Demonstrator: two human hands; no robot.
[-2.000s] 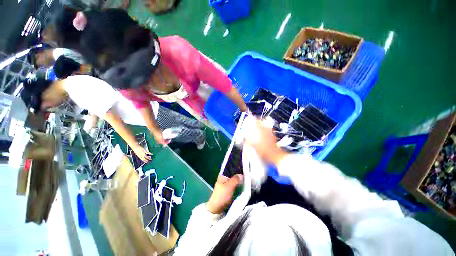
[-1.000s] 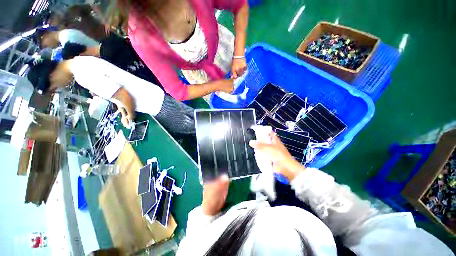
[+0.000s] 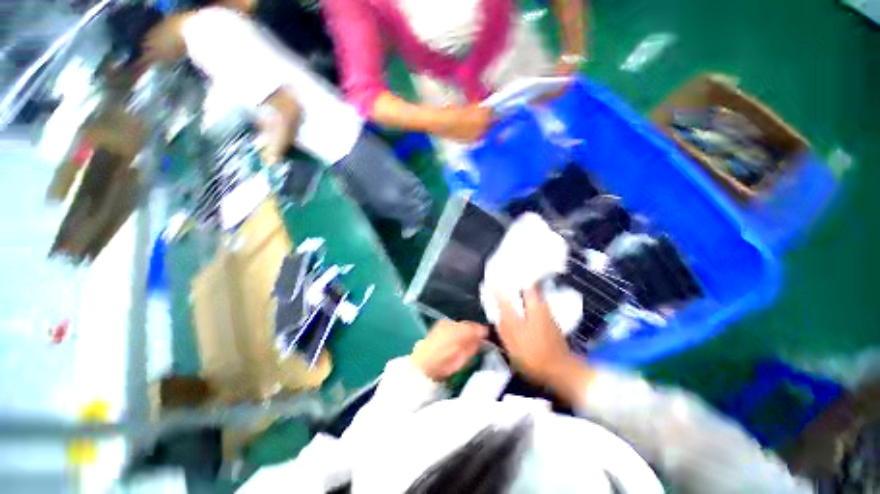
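Note:
The frame is blurred. A dark solar panel with a pale edge [image 3: 458,260] is held tilted in front of me, beside the blue crate. My left hand [image 3: 451,348] grips its lower edge. My right hand [image 3: 533,333] presses a crumpled white cloth [image 3: 526,259] against the panel's right part, hiding that part. Several dark panels [image 3: 656,273] with white leads lie in the blue crate [image 3: 743,260].
A person in pink [image 3: 362,48] stands across the crate, holding a pale flat thing over its rim. Another person in white [image 3: 261,68] leans at the green bench [image 3: 362,236], where panels [image 3: 314,304] lie by brown cardboard [image 3: 246,318]. A carton [image 3: 724,125] stands behind the crate.
The panel has tilted, and my right hand and cloth have moved onto its face. The person in pink now holds a pale flat thing. The whole view has shifted.

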